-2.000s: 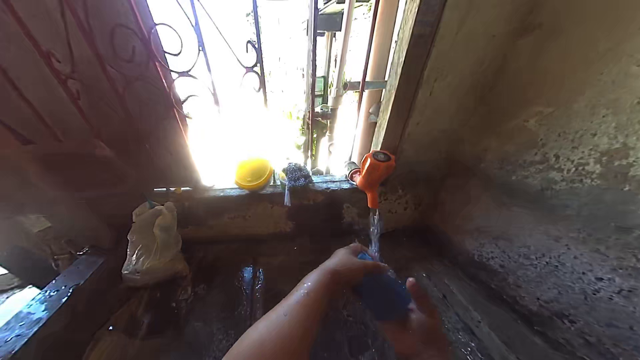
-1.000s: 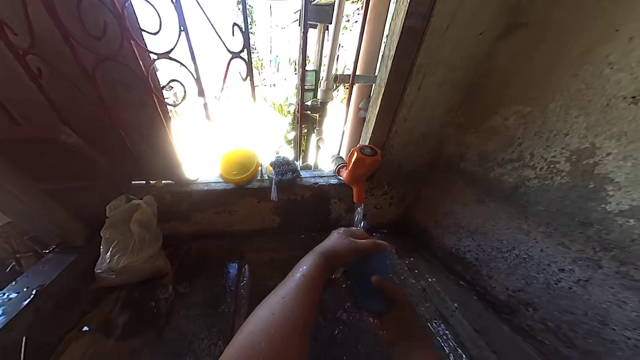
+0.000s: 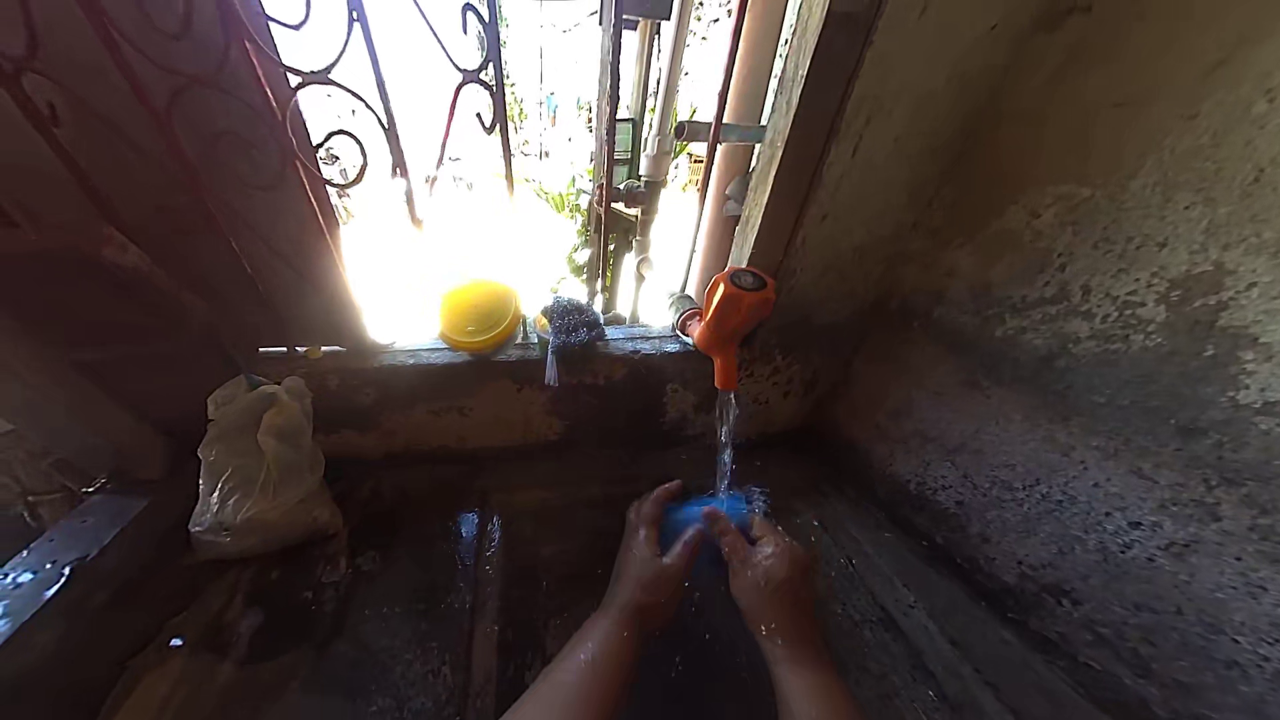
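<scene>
A blue object, too blurred to tell whether it is a cup or some other vessel, is held between both hands under running water. My left hand grips its left side, thumb toward me. On the right side my right hand holds it with the fingers at its near edge. Water falls from the orange plastic tap straight onto the blue object and splashes off it. The tap sticks out from the sill just above the hands.
On the window sill sit a yellow bowl and a dark mesh scouring pad. A tied plastic bag stands at left on the wet dark surface. A rough wall rises at right; a metal grille spans the window.
The left hand has moved from over the blue object to its left side. The object is now directly in the water stream, with both hands' fingers visible around it.
</scene>
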